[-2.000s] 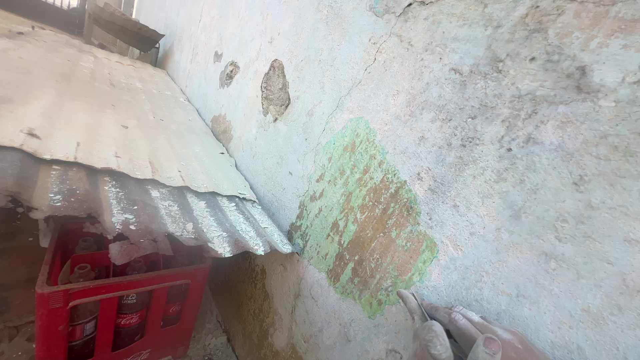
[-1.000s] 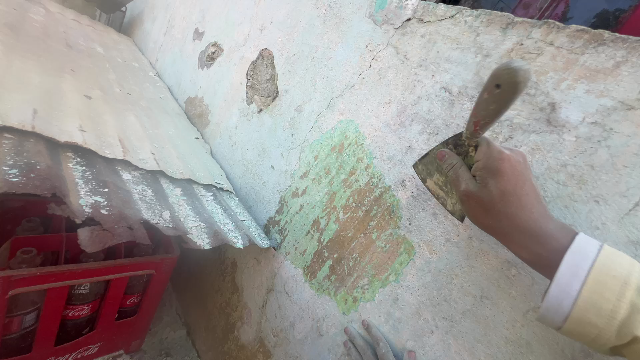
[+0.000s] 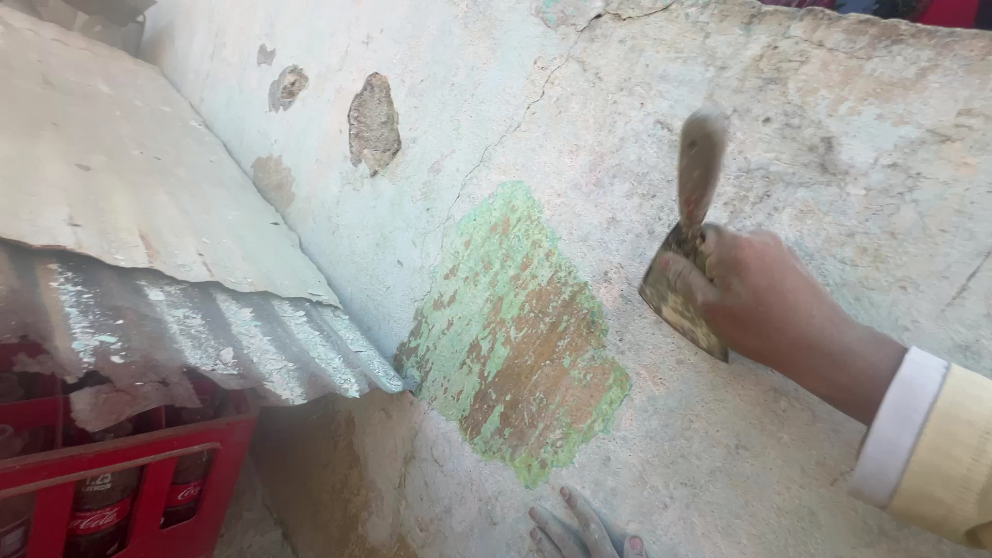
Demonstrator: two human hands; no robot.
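Note:
My right hand grips a scraper by its dirty metal blade and the neck, with the wooden handle pointing up. The blade is close to the painted wall; whether it touches cannot be told. My left hand shows only its dusty fingers at the bottom edge, apart and resting against the wall. Between the hands and the metal roofing is a scraped patch, light green with brown showing through. The rest of the left hand is out of view.
Corrugated metal sheets strewn with paint flakes jut out at the left, their corner meeting the wall. Below them stands a red plastic crate with cola bottles. The wall has a long crack and several chipped hollows.
My right hand and the scraper, in view one second ago, remain right of the patch. My left fingers rest below it in both the last earlier frame and now.

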